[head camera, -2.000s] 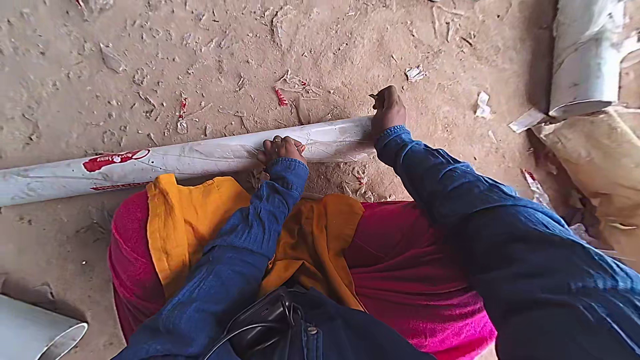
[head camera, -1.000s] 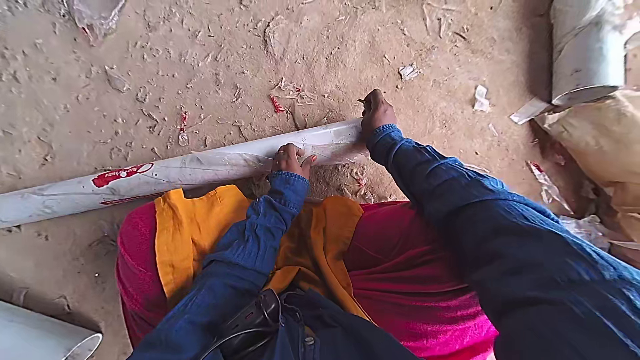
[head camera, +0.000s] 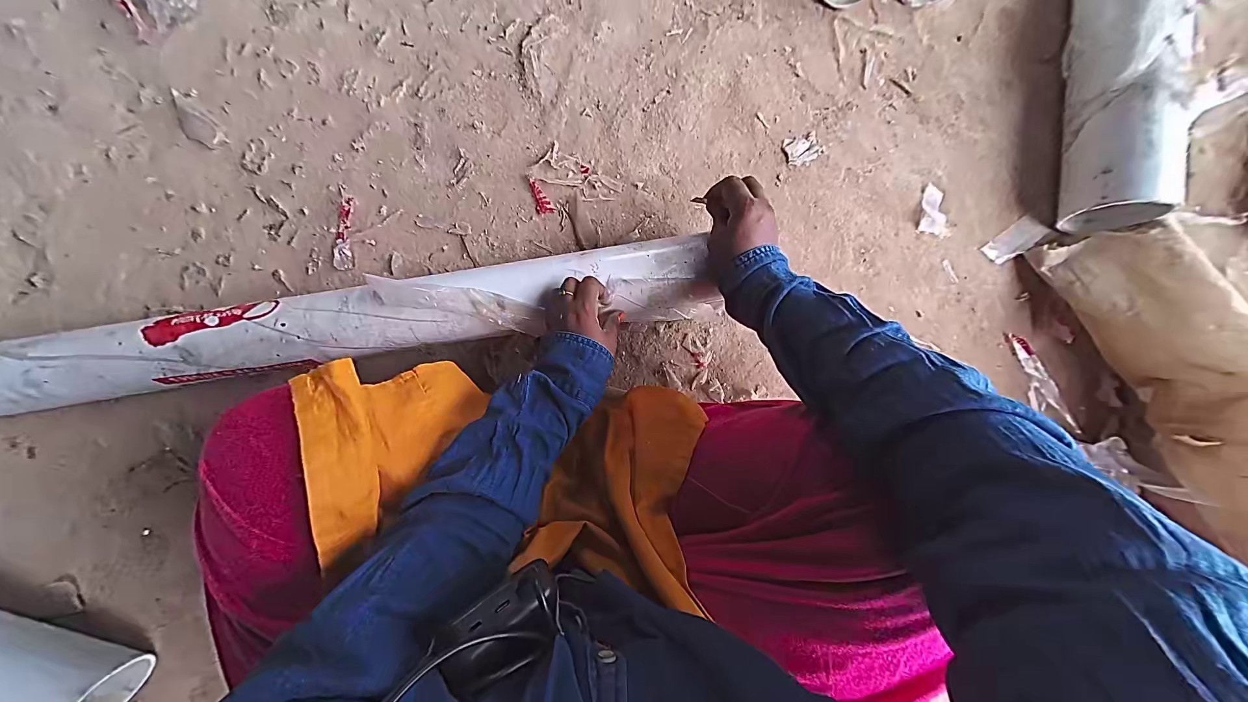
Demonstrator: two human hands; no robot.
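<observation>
A long white plastic pipe (head camera: 409, 302) in a thin clear plastic wrap with red print lies across the ground before my knees. My left hand (head camera: 583, 314) grips the plastic wrap (head camera: 487, 307) on top of the pipe, fingers bent, a ring on one finger. The wrap is ruffled and lifted beside it, and bare pipe shows above the fingers. At the pipe's right end is my right hand (head camera: 741, 219), closed, with the tip of a small dark thing sticking out to its left; what it is cannot be told.
Larger pipes (head camera: 1121, 146) lie at the top right, above a tan sack (head camera: 1160, 341). Another wide pipe (head camera: 68, 663) shows its end at the bottom left. Plastic scraps (head camera: 933, 210) are scattered over the dirt ground (head camera: 390, 146).
The wrap left of my left hand now stands loose and ruffled, where it lay flatter before. My right hand remains at the pipe's right end.
</observation>
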